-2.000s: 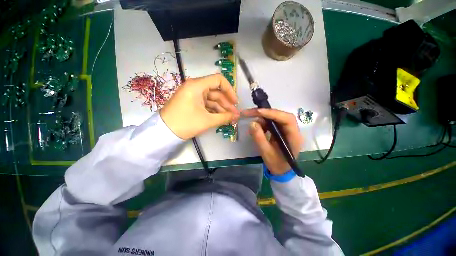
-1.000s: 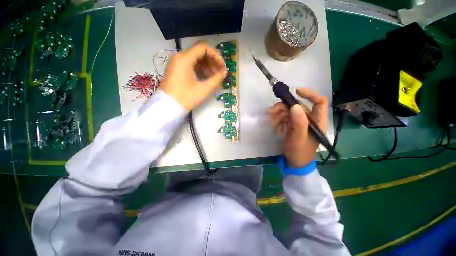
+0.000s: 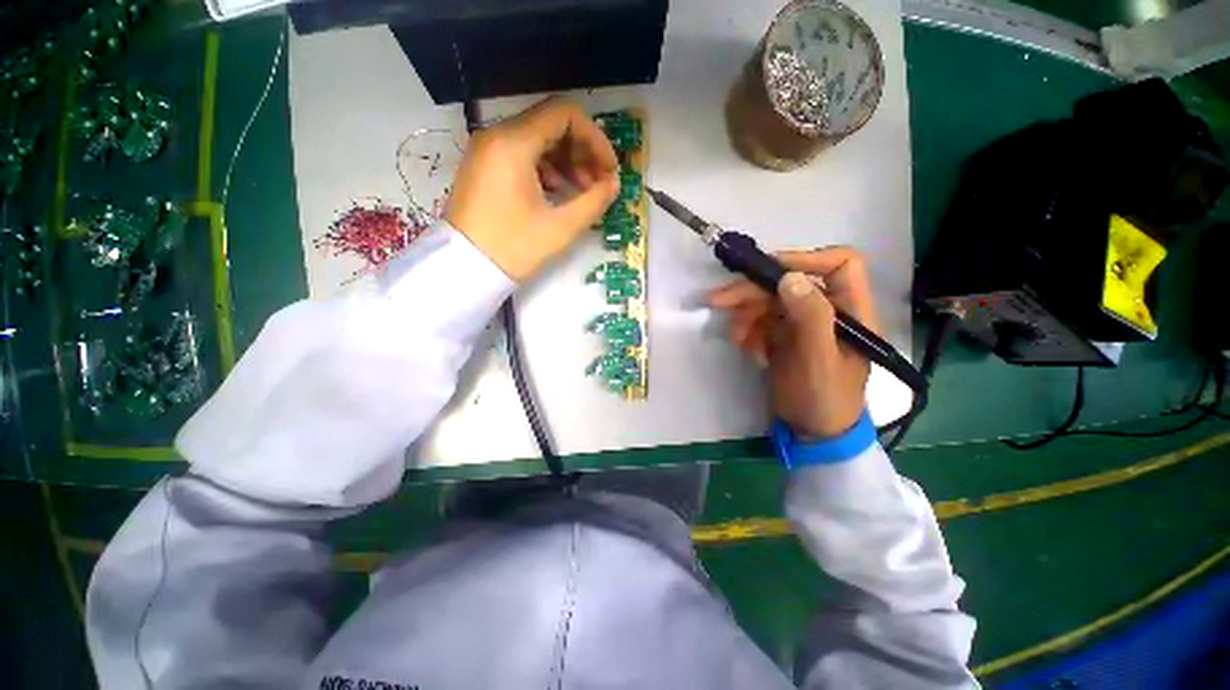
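Observation:
A row of small green circuit boards (image 3: 615, 280) lies along a narrow tan strip (image 3: 638, 367) on the white sheet. My left hand (image 3: 529, 186) is over the upper left side of the row, thumb and fingertips pinched together at the boards; whether a wire is between them is too small to tell. My right hand (image 3: 807, 330) holds a soldering iron (image 3: 746, 256) like a pen, its tip close to the right edge of the strip near the upper boards. A loose pile of red wires (image 3: 367, 233) lies left of my left hand, partly beside the sleeve.
A round brownish can with silvery bits (image 3: 807, 84) stands at the upper right of the sheet. A black box-like body (image 3: 533, 47) is at the far edge. A black soldering station (image 3: 1045, 256) stands right. A black cable (image 3: 522, 391) crosses the sheet. Board batches (image 3: 135, 364) lie left.
Since two seconds ago my hands have parted, and my left hand has moved up to the upper boards. Over the last second the iron's tip has moved left and down to the strip.

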